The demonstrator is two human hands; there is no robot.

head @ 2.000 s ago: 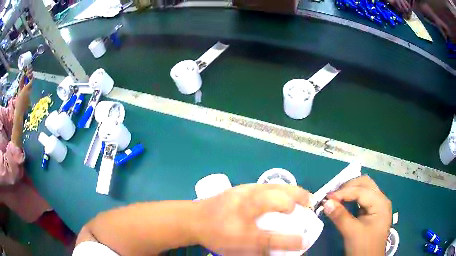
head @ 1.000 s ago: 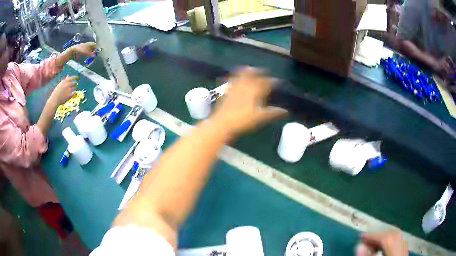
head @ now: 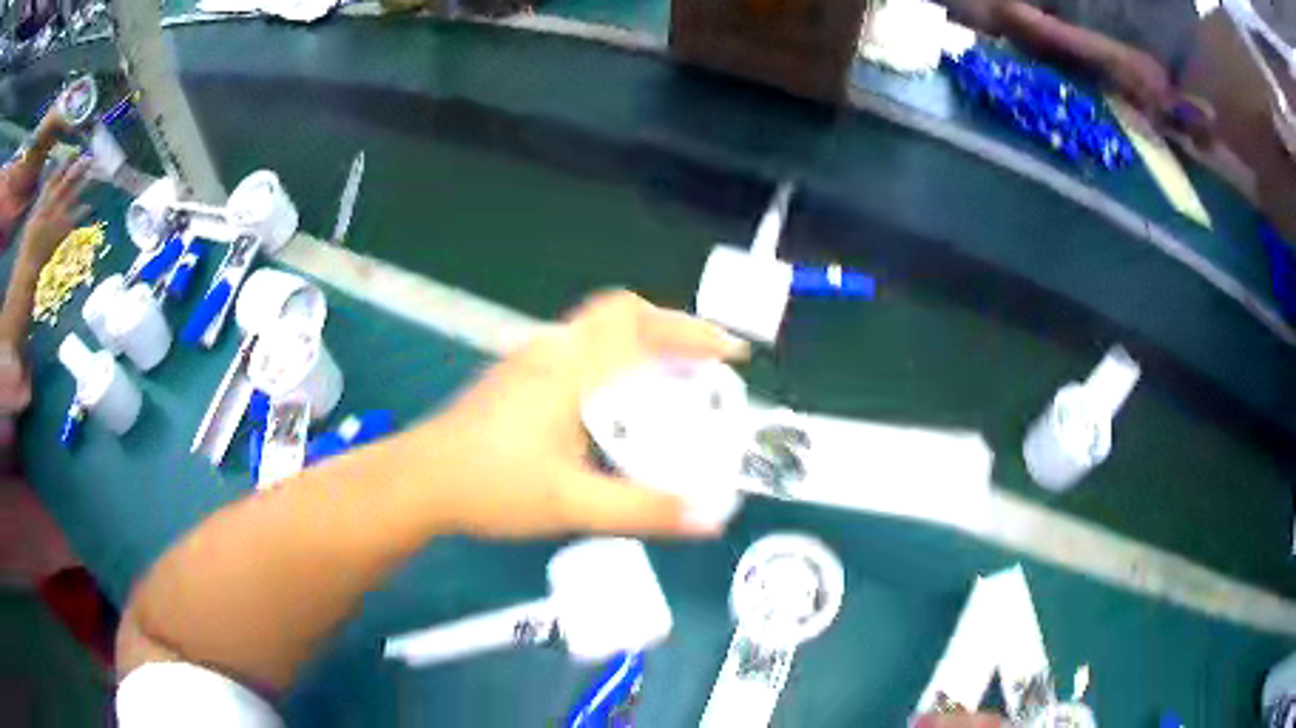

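My left hand (head: 526,427) is shut on a white fan head (head: 675,427). Its open handle half-shell (head: 888,469) points right, with a dark speckled board patch (head: 778,452) near the head. No blue battery shows on this piece. My right hand (head: 959,721) shows only as fingertips at the bottom edge, by white handle pieces (head: 995,640); its grip is hidden. Below the held piece, on the bench, are a fan head with a handle pointing left (head: 608,597), a blue battery (head: 608,693), and an upturned head with a spoked opening (head: 786,587).
The dark belt (head: 540,228) carries a fan head with a blue battery (head: 834,282) and another head (head: 1069,438). A pale rail (head: 412,296) edges the bench. Heads and batteries cluster at left near a yellow pile (head: 68,270). A cardboard box (head: 768,43) and another person's arm (head: 1080,50) are beyond.
My left hand, empty over the belt a second ago, has come back nearer and now holds a fan head. My right fingertips appear lower and further left. The camera view has shifted.
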